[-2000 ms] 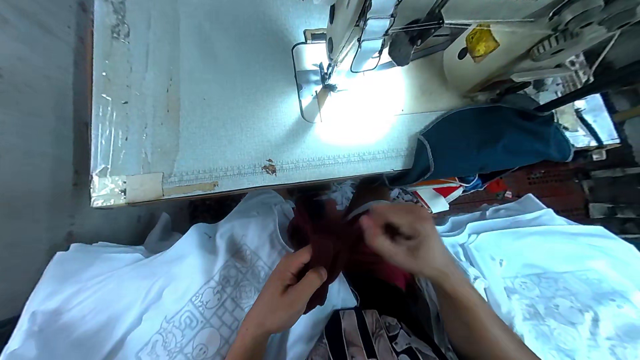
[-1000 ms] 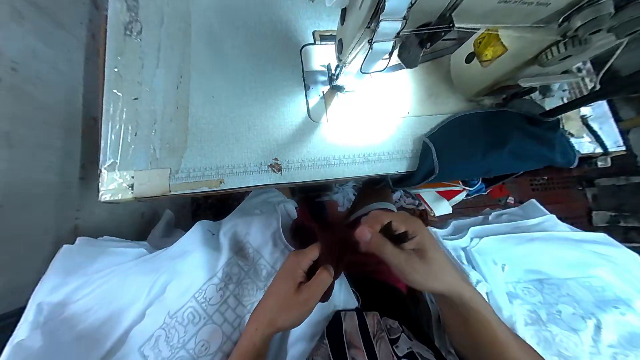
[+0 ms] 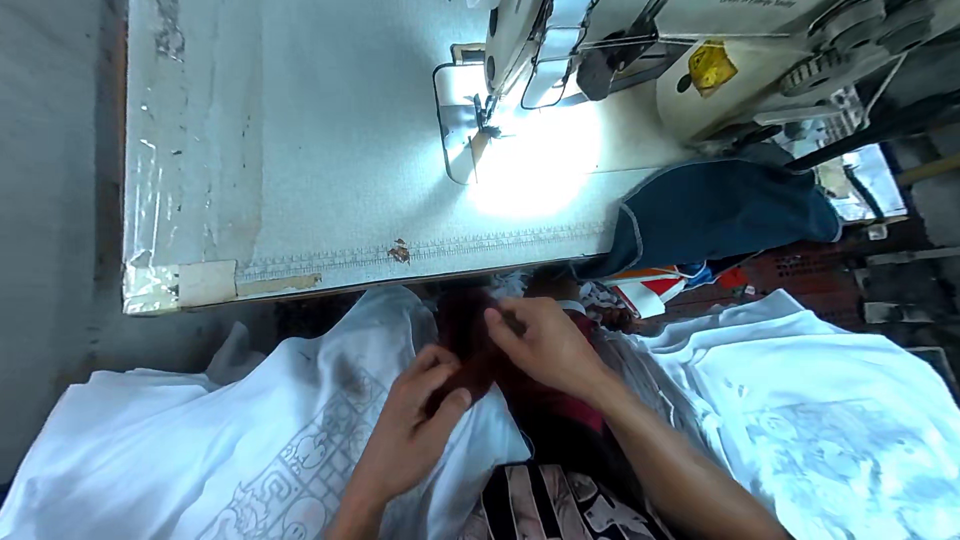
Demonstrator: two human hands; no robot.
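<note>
Below the front edge of the sewing table, my left hand (image 3: 424,412) grips one end of a dark maroon cloth (image 3: 469,367). My right hand (image 3: 544,345) is closed on the same cloth a little above and to the right. The cloth is bunched between the two hands, and its full shape is hidden. White printed fabric (image 3: 300,442) lies to the left of my left hand, over my lap. More white printed fabric (image 3: 832,420) is stacked to the right of my right arm.
An industrial sewing machine (image 3: 517,45) stands on the pale table (image 3: 337,150), its lamp lighting the needle area. Dark teal cloth (image 3: 720,210) hangs over the table's front edge at the right. Scraps of cloth (image 3: 645,292) lie below it. A wall is at far left.
My two hands stay on the maroon cloth, which is now stretched out between them. The dark end poking from my right hand shows less than a second ago.
</note>
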